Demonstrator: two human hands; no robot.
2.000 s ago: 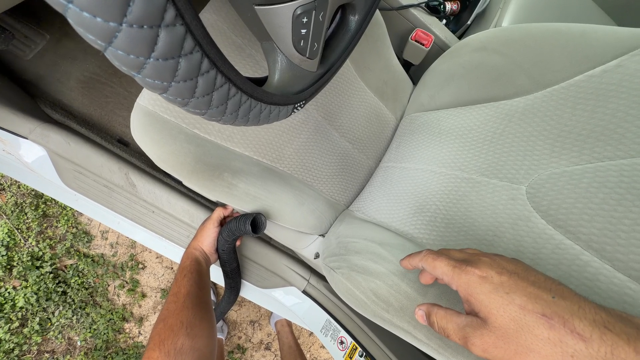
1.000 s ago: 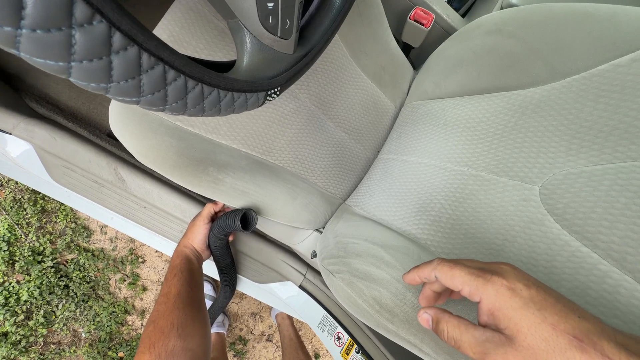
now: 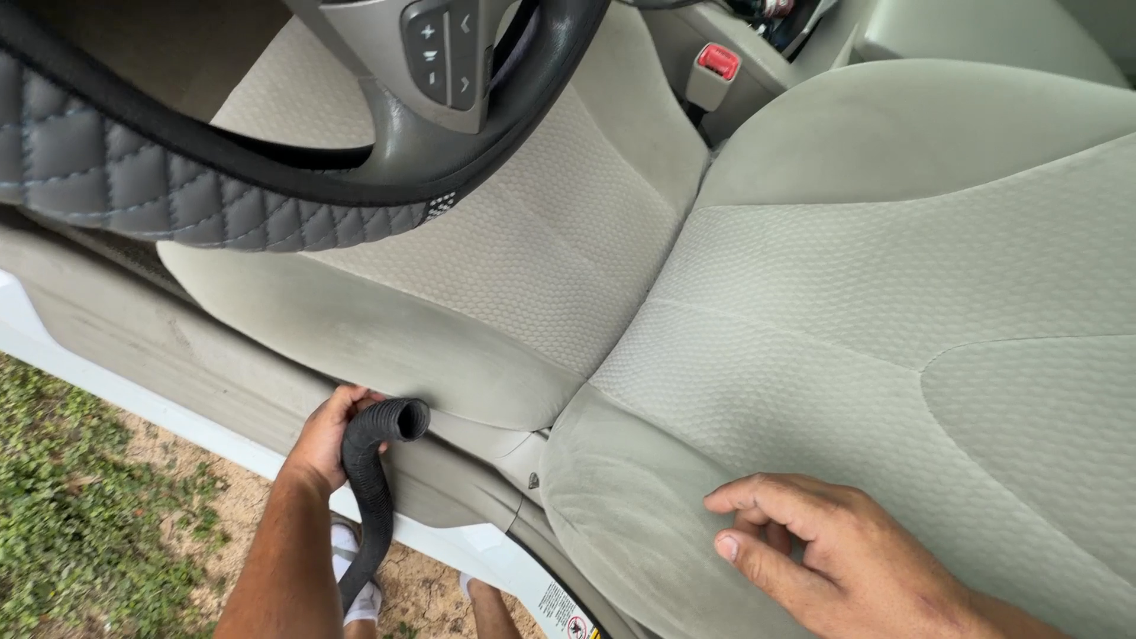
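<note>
My left hand (image 3: 330, 437) is closed around a black corrugated hose (image 3: 368, 479) beside the outer edge of the car seat cushion (image 3: 373, 328). The open end of the hose points right, and its lower part hangs past the door sill; the fingers are partly hidden behind it. At lower right, my right hand (image 3: 825, 550) holds nothing. Its fingers are apart and loosely bent, over the side bolster (image 3: 621, 506) of the grey fabric seat backrest (image 3: 825, 266); whether it touches the fabric I cannot tell.
A steering wheel with a quilted grey cover (image 3: 266, 209) reaches over the cushion at upper left. A red seat belt buckle (image 3: 717, 64) stands by the centre console. Below the door sill (image 3: 177, 328) are ground plants (image 3: 80, 506), bare soil and the person's feet.
My left hand stays by the cushion's outer edge with the hose in it. The right hand remains over the backrest side, its fingers slightly more bent than two seconds ago.
</note>
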